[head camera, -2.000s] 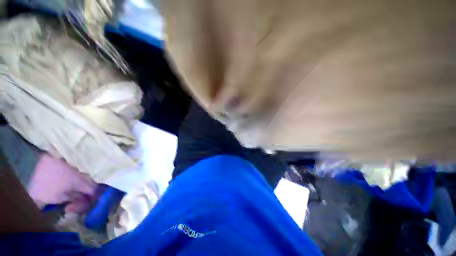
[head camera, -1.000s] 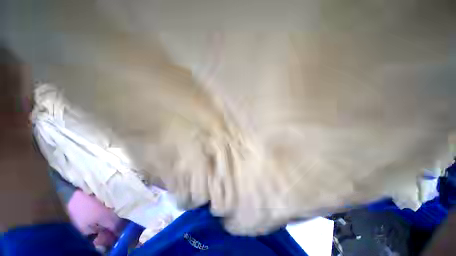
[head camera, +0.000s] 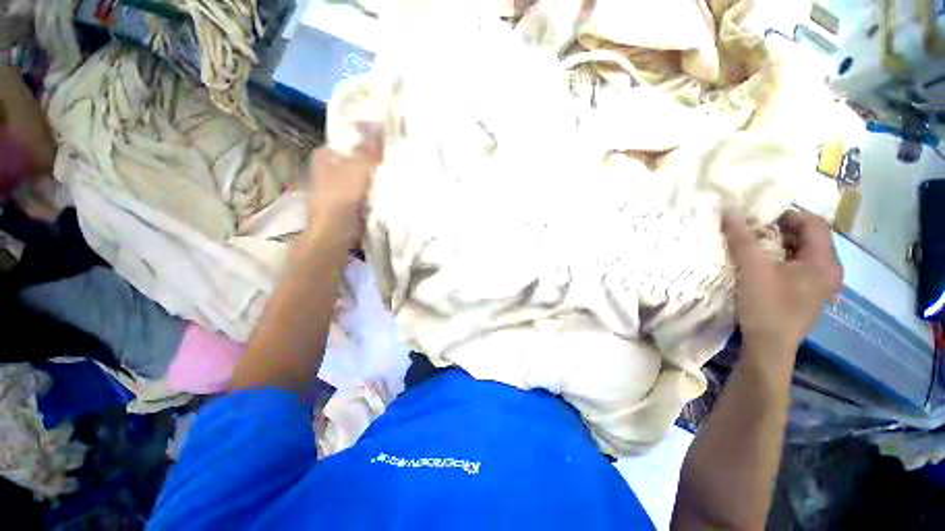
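Note:
A large cream garment (head camera: 539, 218) lies spread over the table in front of me and hangs over its front edge towards my lap. Much of it is overexposed. A puckered panel shows on its right part. My left hand (head camera: 347, 182), somewhat blurred, grips the garment at its left edge. My right hand (head camera: 784, 270) pinches the puckered edge on the right side.
A crumpled cream garment pile (head camera: 187, 176) lies left of the table. Cream cords (head camera: 221, 52) hang at upper left. The white machine head (head camera: 891, 62) stands at upper right. A dark object (head camera: 932, 244) lies at the right edge. A person's arm (head camera: 23, 130) shows at far left.
The garment was raised close to the camera, blurred and filling much of the view. It is now lower, on the table, and both my hands are visible on its sides.

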